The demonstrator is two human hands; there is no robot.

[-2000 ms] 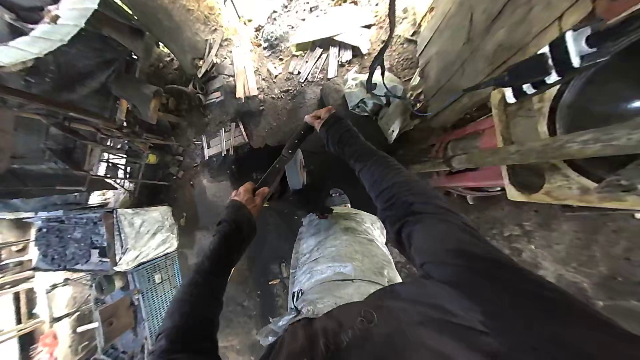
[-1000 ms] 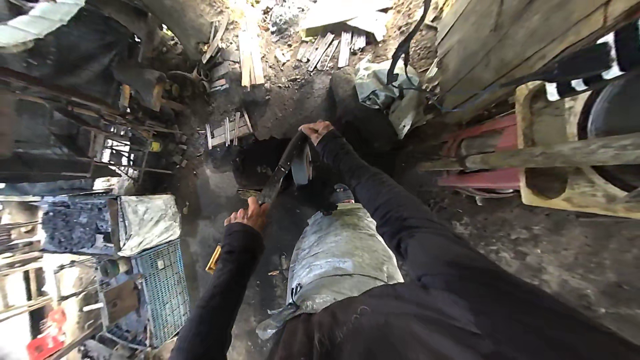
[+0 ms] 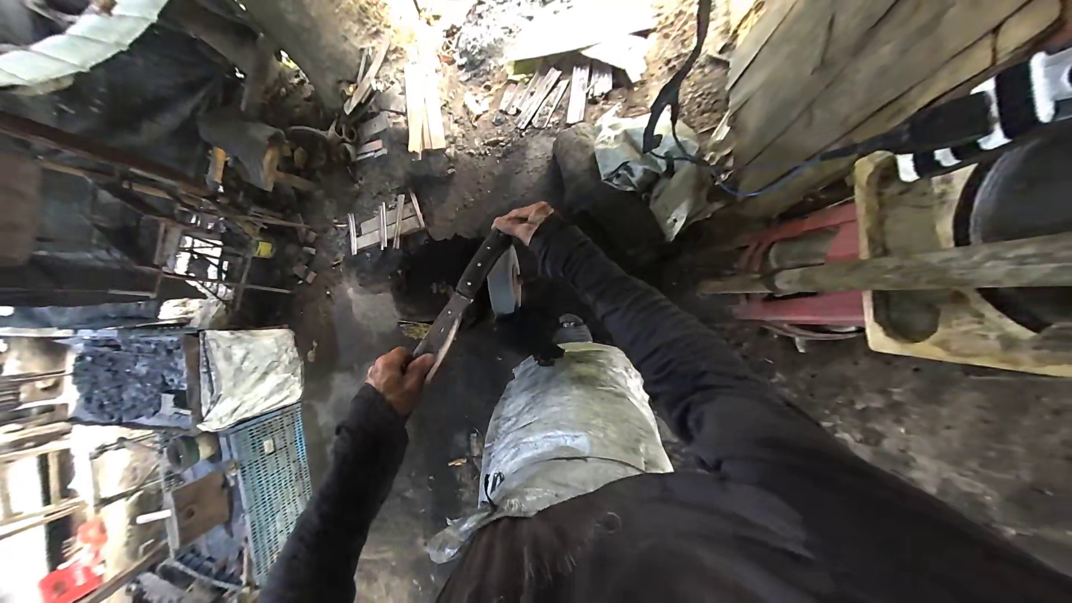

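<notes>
My left hand (image 3: pixel 397 378) grips the lower left end of a large dark blade (image 3: pixel 444 322), while my right hand (image 3: pixel 523 221) is closed round its dark riveted handle (image 3: pixel 483 264) at the upper right. The blade slants between the two hands, its lower edge showing a lighter strip. Just right of the handle stands a grey grinding wheel (image 3: pixel 504 283); whether blade and wheel touch cannot be told. A pale, worn apron (image 3: pixel 578 419) covers my lap.
Wood strips (image 3: pixel 389 224) lie beyond the wheel. At the right, a wooden pole (image 3: pixel 888 272) crosses a red plastic chair (image 3: pixel 804 310) and a yellowish basin frame (image 3: pixel 888 331). A blue crate (image 3: pixel 270 477) and a bin of dark lumps (image 3: pixel 130 377) stand at the left.
The blade stays in both hands but its tilt has shifted slightly. A yellow-handled thing seen by my left forearm one second ago does not show now.
</notes>
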